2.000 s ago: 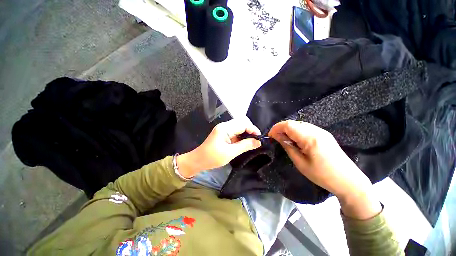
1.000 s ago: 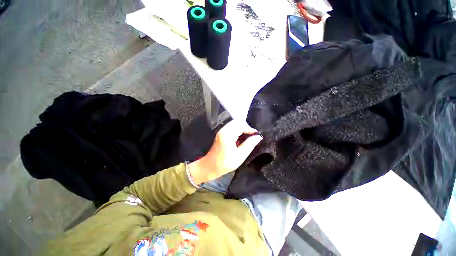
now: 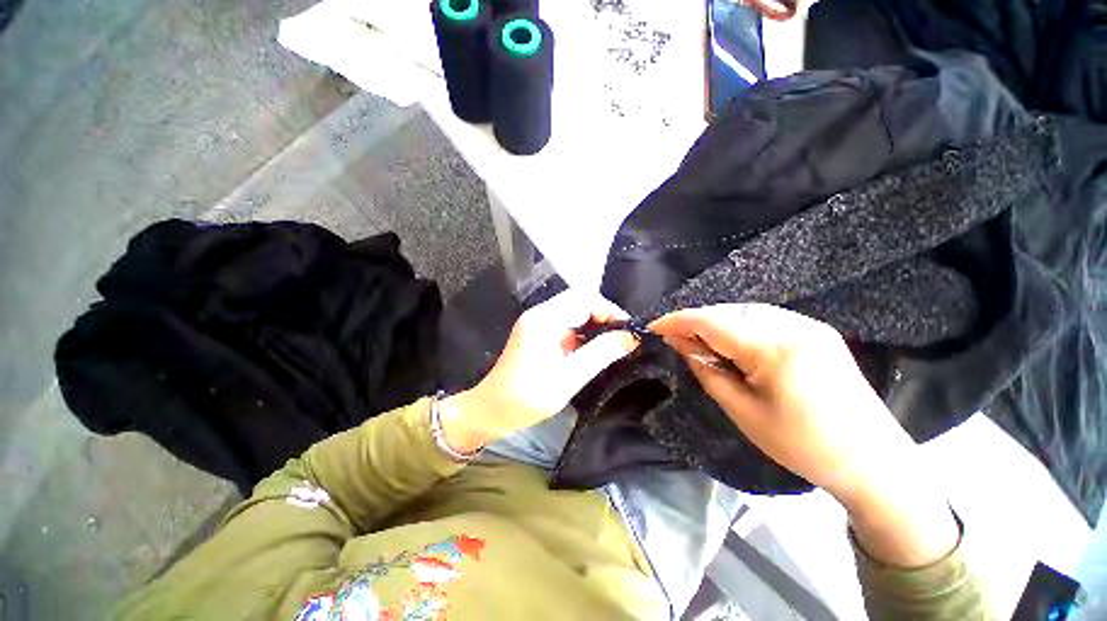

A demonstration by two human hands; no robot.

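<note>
A black coat [image 3: 753, 158] with smooth lining and a speckled dark grey nubby strip [image 3: 850, 249] lies over the table edge and my lap. Small pale shiny spots show along the strip. My left hand [image 3: 546, 364] pinches the coat's edge between thumb and forefinger. My right hand [image 3: 789, 376] is close beside it, thumb and fingertips together at the same spot. Whether it holds a needle or thread cannot be made out; the fingertips hide it.
On the white table [image 3: 571, 206] stand black thread cones [image 3: 522, 91] with green ring ends. Tiny dark bits [image 3: 637, 49] and a phone [image 3: 734, 61] lie behind the coat. A dark flat object [image 3: 1046, 594] is at lower right. A black garment pile [image 3: 255, 340] lies on the floor at left.
My right hand, out of view one second ago, is back at the coat's edge beside my left hand. My left hand keeps its pinch. The camera view has shifted slightly.
</note>
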